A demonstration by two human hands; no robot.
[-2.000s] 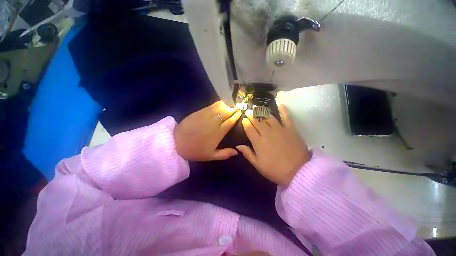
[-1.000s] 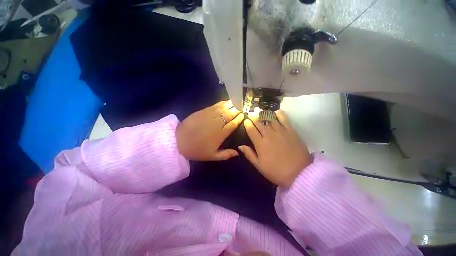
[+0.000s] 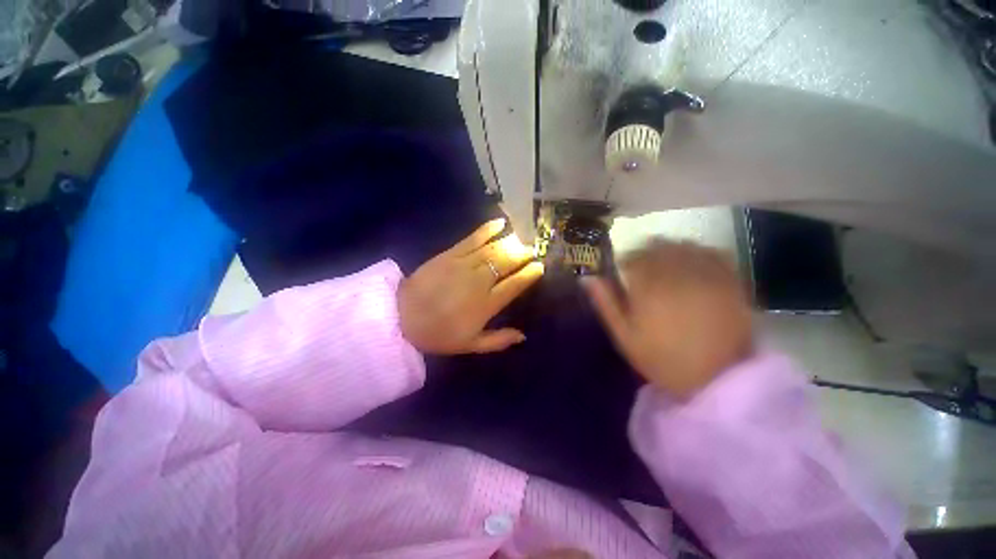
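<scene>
A dark purple-navy garment piece (image 3: 339,207) lies across the machine bed and down over the lap. My left hand (image 3: 470,289) lies flat on the cloth, fingers spread, fingertips just left of the presser foot (image 3: 545,242); a ring shows on one finger. My right hand (image 3: 683,317) is blurred, to the right of the foot, with one finger pointing toward the cloth; whether it touches or holds cloth cannot be told. The sewing machine (image 3: 699,142) has an off-white head above the lit foot. The needle tip and seam are not clear.
A black mobile phone (image 3: 794,260) lies on the bed at right. Blue fabric (image 3: 142,235) lies left of the work. A tension dial (image 3: 633,145) is on the machine head. A thin dark rod (image 3: 890,393) is at lower right. Crumpled clear plastic (image 3: 66,33) is at upper left.
My right hand has moved right, away from the foot and from my left hand, and is now blurred. My left hand stays beside the foot. The camera view has shifted slightly.
</scene>
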